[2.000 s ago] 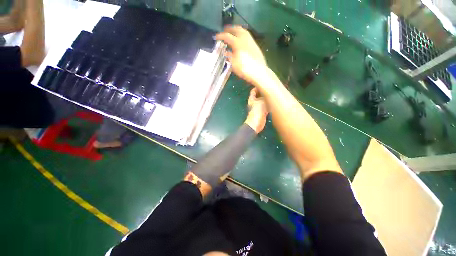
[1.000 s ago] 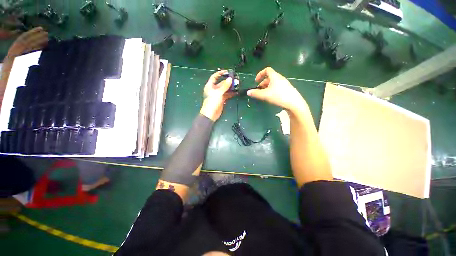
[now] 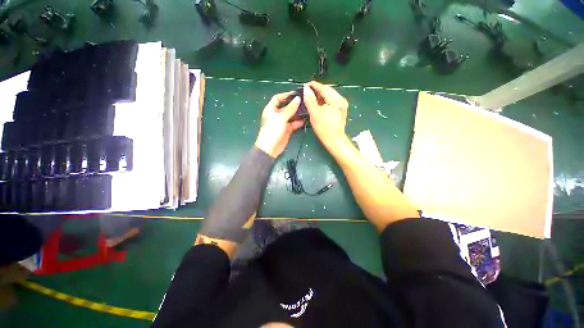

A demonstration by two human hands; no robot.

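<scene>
My left hand holds a small black unit above the green bench, at the middle of the view. My right hand is closed in on the same unit from the right, its fingertips on the top. The fingers cover most of the unit. A thin black cord hangs down from it and lies in a loose coil on the bench, its end pointing right.
Rows of black housings lie on stacked white sheets at the left. A tan board stands at the right, with white scraps beside it. Corded units are spread over the far green strip. A red stool is below left.
My right hand has moved from the housing stack to the unit and now meets my left hand there. The view has turned, so the stack is further left.
</scene>
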